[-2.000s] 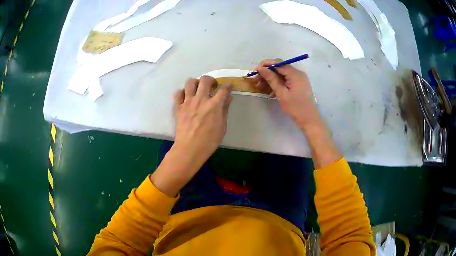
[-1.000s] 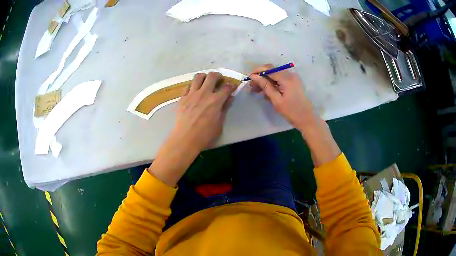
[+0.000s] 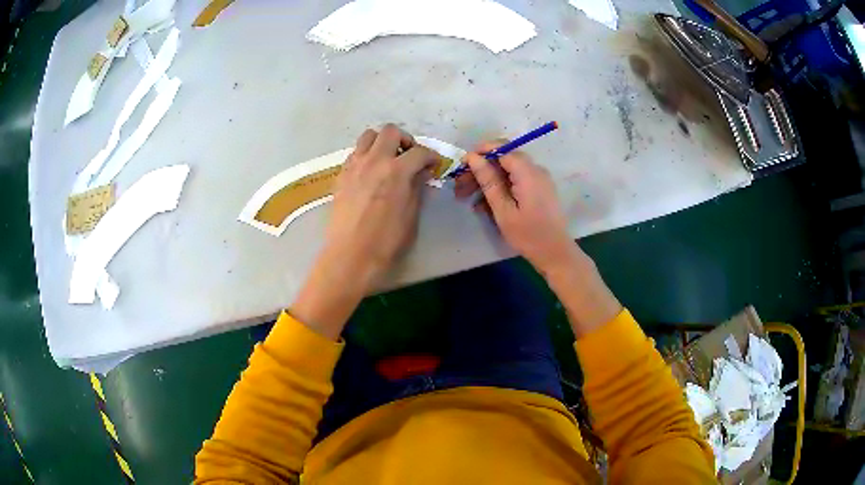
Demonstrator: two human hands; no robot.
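A tan-brown curved template [image 3: 296, 197] lies on a wider white curved collar piece [image 3: 261, 199] near the table's front edge. My left hand [image 3: 379, 185] lies flat over the template's middle and right part, fingers pressed on it, and hides much of it. My right hand [image 3: 507, 189] holds a dark blue pencil [image 3: 528, 137] with a reddish end. The pencil's tip is at the right end of the template, on or beside the white piece. My right fingers are close to my left fingertips.
Stacked white curved pieces [image 3: 427, 19] lie at the far centre. A small tan template [image 3: 90, 208] and white pieces [image 3: 133, 223] lie at left. A steam iron [image 3: 711, 57] is at the right edge. A white heap [image 3: 745, 398] lies on a carton beside a yellow rail.
The view has swung right since the first frame. My right hand and pencil tip have moved slightly down around the template's right end. My left hand still presses on the template.
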